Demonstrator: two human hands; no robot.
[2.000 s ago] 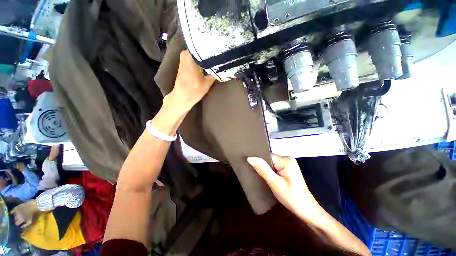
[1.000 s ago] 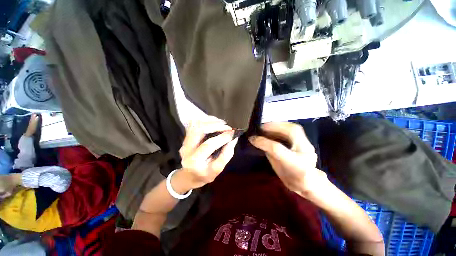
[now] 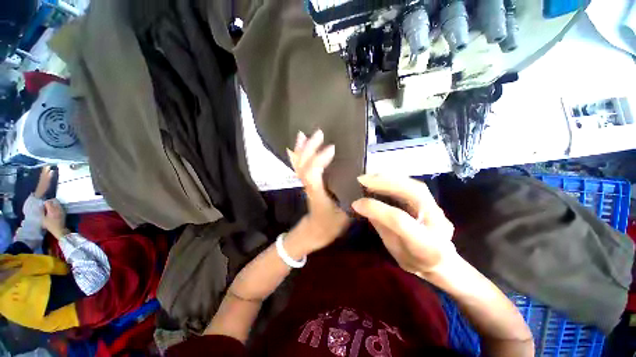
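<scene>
A brown cloth panel [image 3: 307, 77] lies below the needle area [image 3: 362, 59] of the overlock machine [image 3: 425, 77], its near end hanging over the table's front edge. My left hand [image 3: 317, 188] is on the near part of the panel, fingers apart and pointing up; whether it holds any cloth is unclear. My right hand [image 3: 408, 219] is at the panel's right edge, thumb and forefinger close to the cloth near its lower end; the contact is hard to see. The panel's lower end is partly hidden behind my hands.
A large heap of brown cloth [image 3: 132, 118] hangs over the table edge at left. More brown cloth [image 3: 544, 244] lies over a blue crate [image 3: 558, 331] at right. A crinkled clear bag [image 3: 464, 132] hangs from the machine. Another person in yellow and red [image 3: 77, 279] sits at lower left.
Both hands have come away from the needle area to the panel's near end. In the last second my left hand has opened out, moving right. The machine appears further up in view than at first.
</scene>
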